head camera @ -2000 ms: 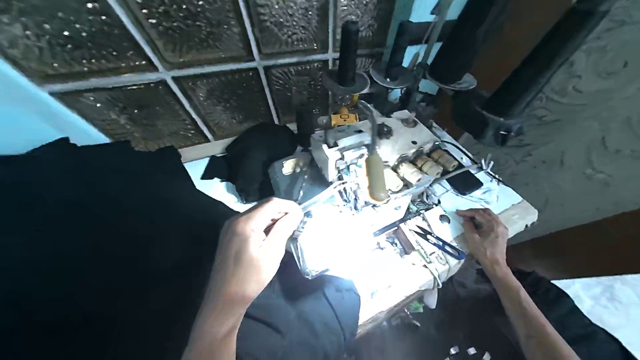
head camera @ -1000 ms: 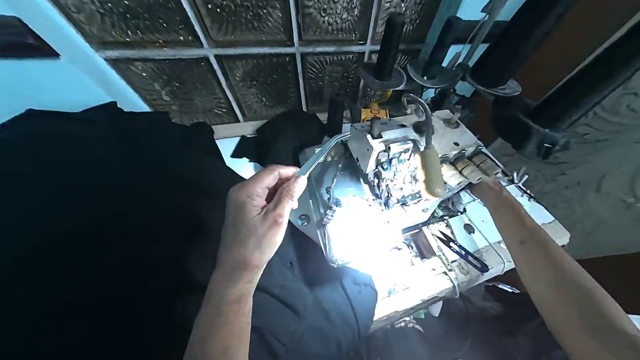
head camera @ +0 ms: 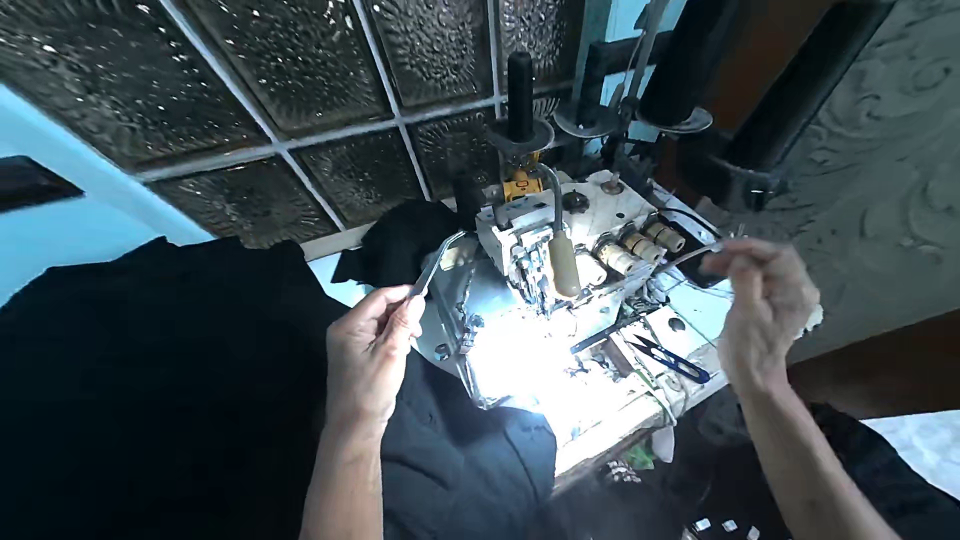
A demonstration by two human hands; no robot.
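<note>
Bent metal tweezers [head camera: 433, 264] are held between the thumb and fingers of my left hand [head camera: 375, 345], their tips near the left side of an overlock sewing machine [head camera: 592, 217]. My right hand [head camera: 769, 300] is raised at the machine's right, fingertips pinched by a thin pale strand or rod that runs toward the tension dials [head camera: 641, 246]; what exactly it grips is unclear. Thread snips [head camera: 671, 358] with dark blue handles lie on the machine's front right. A bright lamp glare hides the needle and plate area.
Black fabric [head camera: 150, 390] fills the left side and hangs below the machine. A black cloth bundle [head camera: 409, 238] lies behind it. Thread cones [head camera: 520, 97] stand at the back. A dark phone-like object [head camera: 697, 262] lies at the right, near a textured wall [head camera: 885, 202].
My right hand first rested by the table's right edge, then reached to the tension dials, and is now raised to their right. My left hand keeps hold of the tweezers.
</note>
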